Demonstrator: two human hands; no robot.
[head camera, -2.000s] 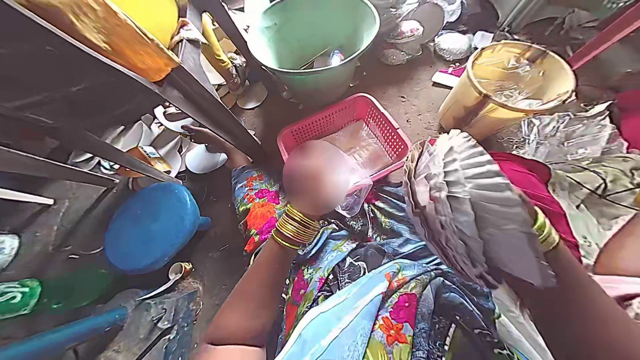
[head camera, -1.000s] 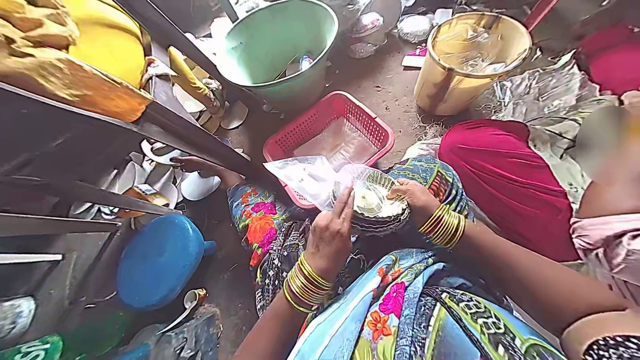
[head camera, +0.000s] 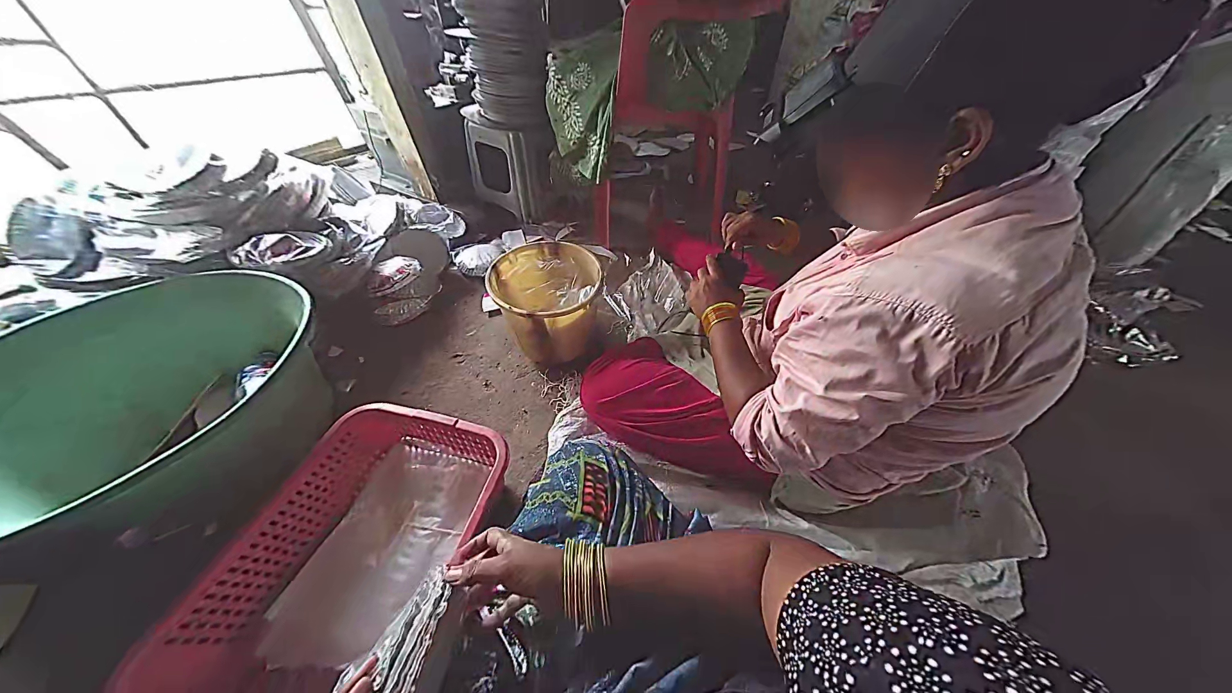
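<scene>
My right hand (head camera: 505, 570), with gold bangles at the wrist, pinches the upper edge of a stack of thin, silvery pleated plates (head camera: 414, 630) over my lap. Only the fingertips of my left hand (head camera: 360, 677) show, at the bottom edge, against the same stack. A red perforated plastic basket (head camera: 269, 500) lies just left of the stack, with clear plastic bags (head camera: 385, 539) flat inside it. The rest of my left hand is out of the frame.
A co-worker in a pink shirt (head camera: 895, 356) sits at the right, holding a dark object. A large green tub (head camera: 144, 385) stands left, a yellow bucket (head camera: 547, 327) ahead. Wrapped plate bundles (head camera: 279, 248) lie behind the tub; a red chair (head camera: 630, 96) stands at the back.
The view has swung far to the right and up, bringing the co-worker into frame. The clear bag held at the stack one second ago is no longer seen in my hands.
</scene>
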